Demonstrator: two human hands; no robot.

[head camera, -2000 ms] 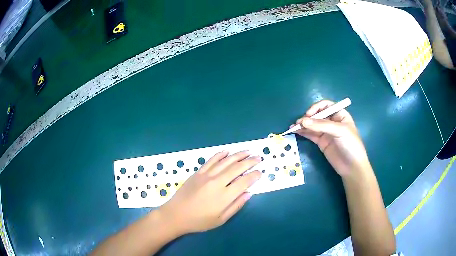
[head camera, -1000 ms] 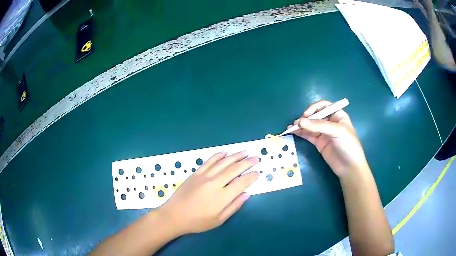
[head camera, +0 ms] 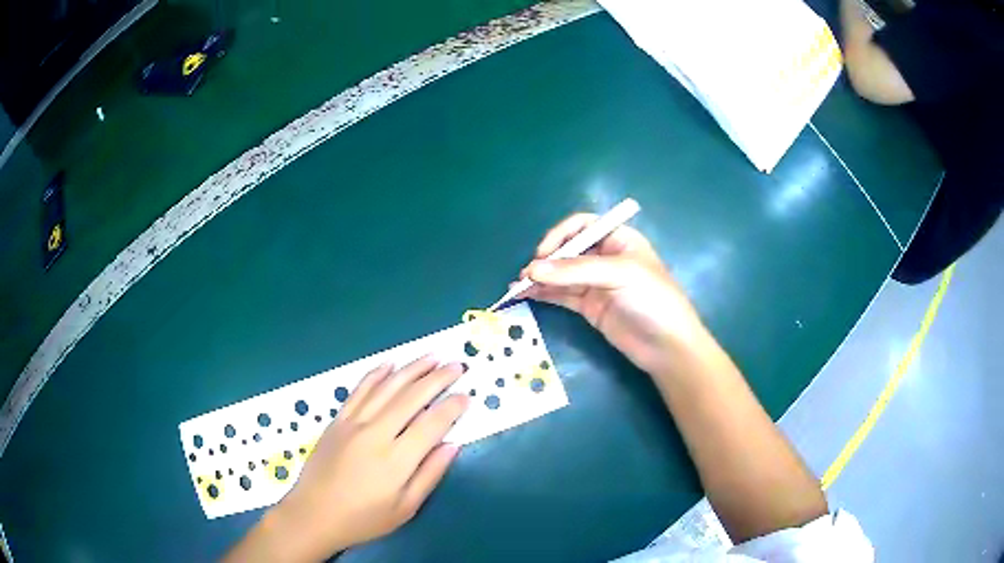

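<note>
A white sticker sheet (head camera: 495,423) with rows of dark round holes lies tilted on the dark green table. My left hand (head camera: 385,451) lies flat on its middle, fingers slightly apart, covering part of the holes. My right hand (head camera: 617,280) holds the tweezers (head camera: 589,240) like a pen, the tip at the sheet's top edge near the right end. A yellow camera sticker (head camera: 480,318) is at the tip, partly over the edge; whether it is fully off the sheet I cannot tell. A few other yellow pieces (head camera: 281,470) remain on the sheet.
A stack of sticker sheets (head camera: 743,77) lies at the table's upper right. Beyond the speckled strip (head camera: 330,121) are black phones with yellow patches, one at far left (head camera: 53,225) and dark overlapping shapes farther up (head camera: 187,66). A person in dark clothing (head camera: 947,99) is at the right edge.
The view has turned, so the table, sheet and hands appear farther left and the sheet more tilted. The phones beyond the strip have changed position. Both hands keep the same hold.
</note>
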